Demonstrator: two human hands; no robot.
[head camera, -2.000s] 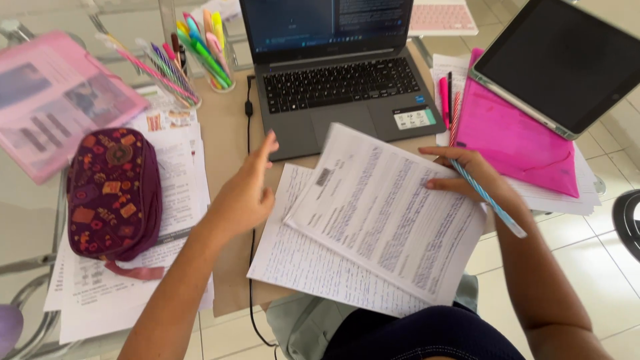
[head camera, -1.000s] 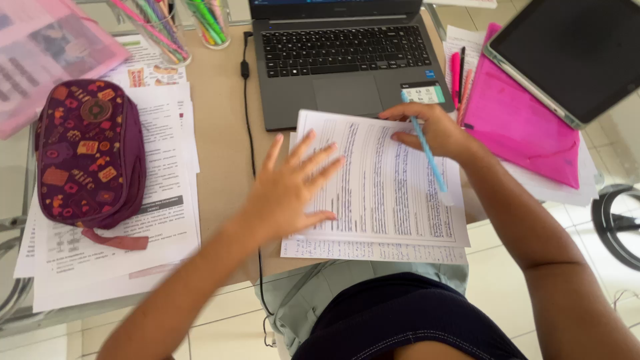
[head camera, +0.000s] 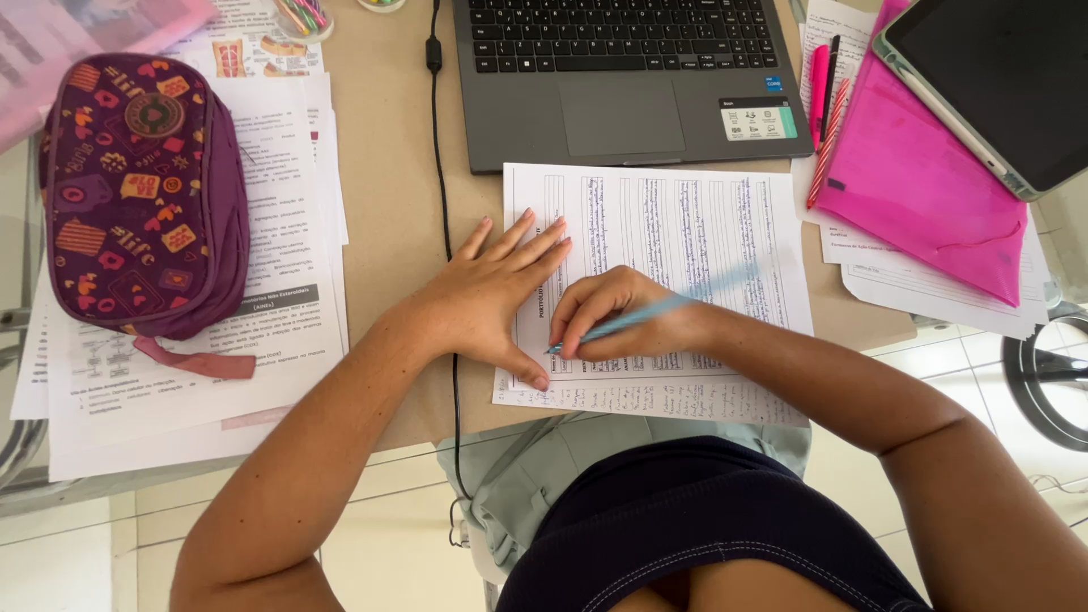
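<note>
A printed sheet with handwritten lines (head camera: 680, 221) lies on the table below the laptop, turned sideways to me. Under it, a handwritten sheet (head camera: 654, 404) shows along the near edge. My left hand (head camera: 489, 297) rests flat with spread fingers across the printed sheet's left edge, holding nothing. In my right hand (head camera: 625, 314) is a blue striped pen (head camera: 646, 316), gripped near its point; the tip meets the printed sheet close to its lower left part. The pen's far end is blurred.
An open laptop (head camera: 620, 115) stands beyond the sheets. Left are a purple pencil case (head camera: 140, 195) on printed papers (head camera: 289, 340) and a black cable (head camera: 442, 170). Right lie a pink plastic folder (head camera: 926, 178), a tablet (head camera: 1003, 76), a pink marker (head camera: 818, 93) and a red striped pen (head camera: 829, 140).
The printed sheet, held tilted in my right hand two seconds ago, now lies flat and straighter. My left hand has come down onto it. My right hand has moved to its lower left with the pen.
</note>
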